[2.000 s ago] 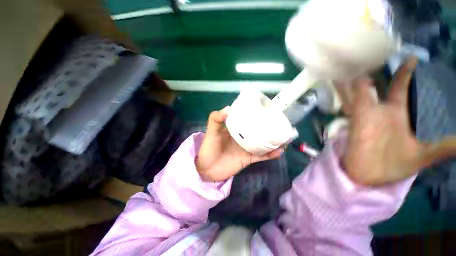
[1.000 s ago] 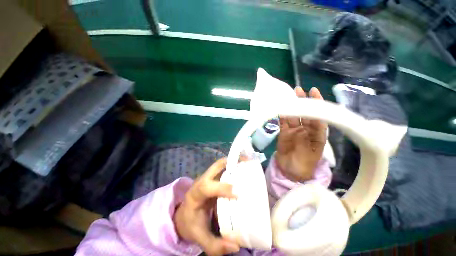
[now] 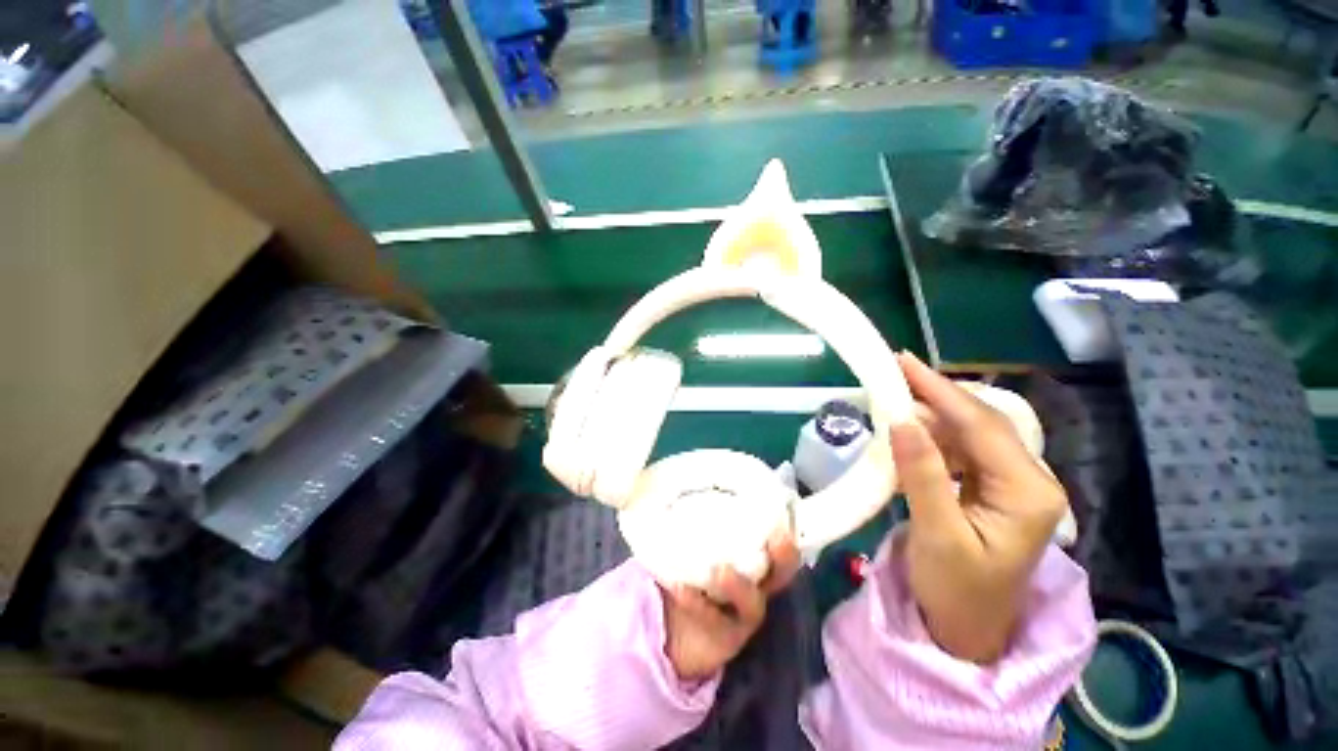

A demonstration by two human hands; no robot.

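Note:
Cream-white headphones (image 3: 858, 330) with a pointed cat ear are held up in front of me. The band curves over the top, and both round ear cups hang at the left and bottom. My left hand (image 3: 722, 613) holds the lower ear cup (image 3: 702, 514) from below. My right hand (image 3: 980, 506) grips the band at its right side between thumb and fingers. A second cat ear cannot be made out. A white bottle with a dark cap (image 3: 834, 445) stands behind the headphones, partly hidden by the band.
An open brown carton (image 3: 132, 220) at left holds grey patterned bags (image 3: 294, 396). At right lie a black plastic bag (image 3: 1079, 169), another patterned bag (image 3: 1225, 455), a white item (image 3: 1093, 316) and a pale tape ring (image 3: 1127, 681). A red item (image 3: 858, 566) lies below the bottle.
The headphones have turned and moved up and left. My right hand, open before, has taken hold of the band. My left hand is now under an ear cup. The view has tilted up.

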